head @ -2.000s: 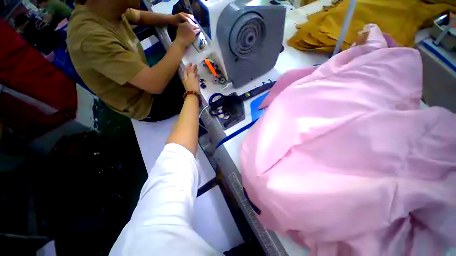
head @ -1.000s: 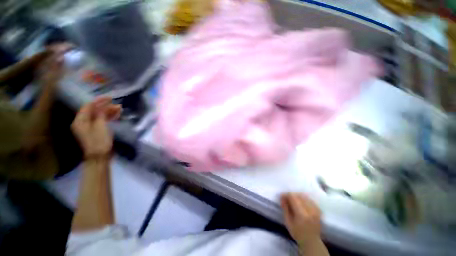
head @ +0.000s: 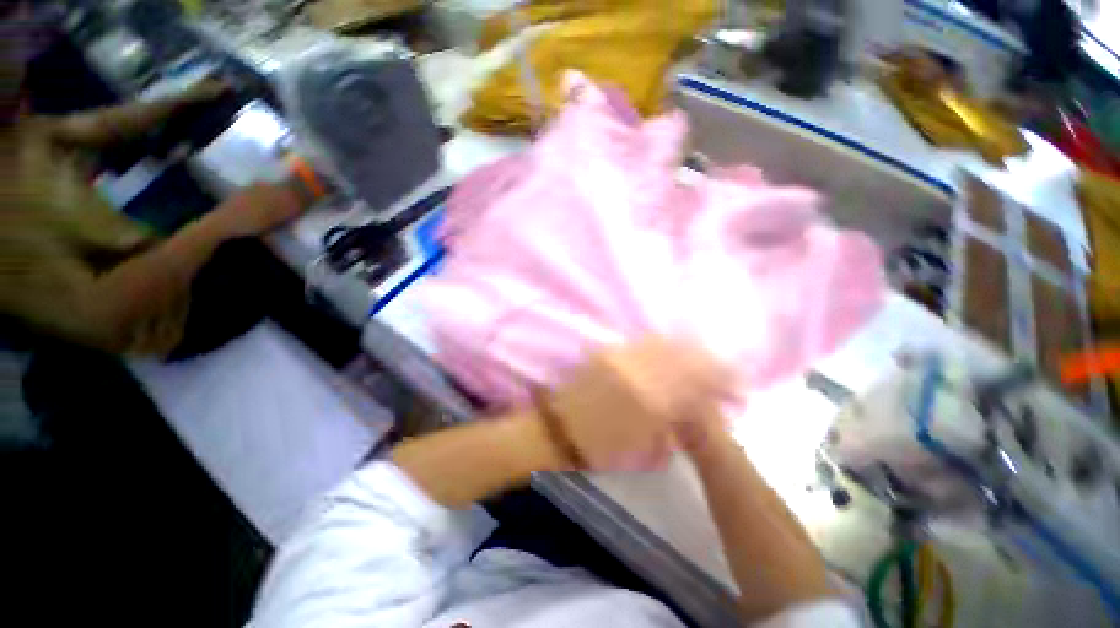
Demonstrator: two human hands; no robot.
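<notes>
A pink garment (head: 577, 245) lies heaped on the white machine table. My left hand (head: 608, 411), with a bracelet at the wrist, is over the front edge of the pink cloth. My right hand (head: 690, 383) meets or overlaps it there. Both hands are blurred, and the fingers and any grip on the cloth cannot be made out. The sewing machine head (head: 940, 423) is right of the garment, with a bright lamp glare on the table beside it. Green and yellow loops (head: 909, 586) show at the lower right.
A neighbouring person's arm (head: 233, 227) and a grey machine (head: 369, 123) are at the left. Black-handled scissors (head: 350, 245) lie near the blue strip (head: 412, 280). Mustard cloth (head: 577, 61) is behind the garment. A strapped brown bundle (head: 1013, 270) stands at the right.
My left hand has moved right from beside the neighbour's table onto the pink cloth. My right hand has moved up from the table edge to meet it. The view has turned right.
</notes>
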